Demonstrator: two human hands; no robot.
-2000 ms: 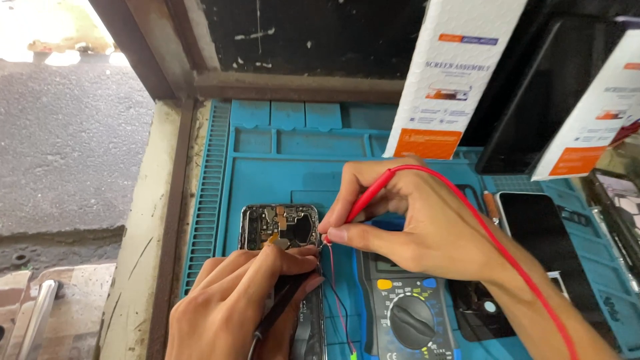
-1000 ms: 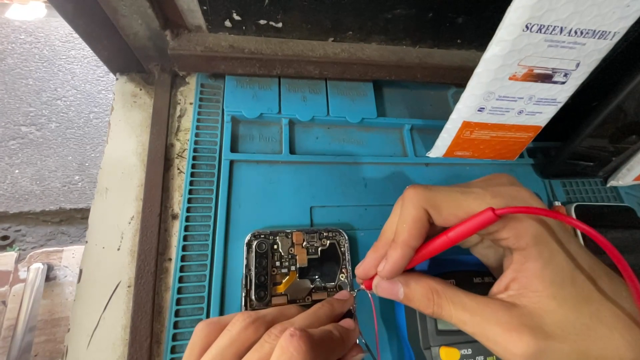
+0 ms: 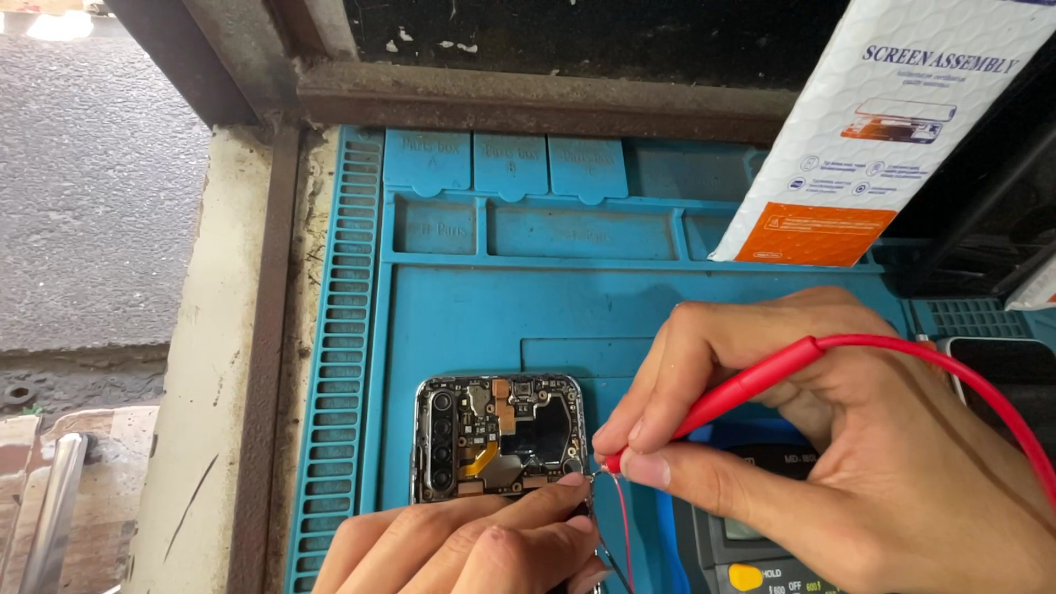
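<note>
An opened smartphone (image 3: 503, 437) lies at the lower middle, its circuit board, camera row and yellow flex cable showing. My left hand (image 3: 487, 540) rests over its lower part, fingertips at its right edge; a black lead was in this hand in an earlier frame, but what it grips now is largely hidden. My right hand (image 3: 775, 445) pinches a red multimeter probe (image 3: 742, 392), its tip end just right of the phone's edge. Thin red wire (image 3: 624, 520) and black wire (image 3: 613, 563) run down from near the fingertips. A digital multimeter (image 3: 734, 495) lies partly under my right hand.
A blue silicone repair mat (image 3: 462, 313) with moulded compartments carries these things. A white padded screen-assembly pouch (image 3: 825, 165) leans at the upper right. Beside my right hand lies another phone (image 3: 998, 363). A rusty metal frame (image 3: 268, 330) borders the mat on the left.
The view has moved much closer to the phone. Both hands stay beside the phone's right edge, and the red probe remains in my right hand.
</note>
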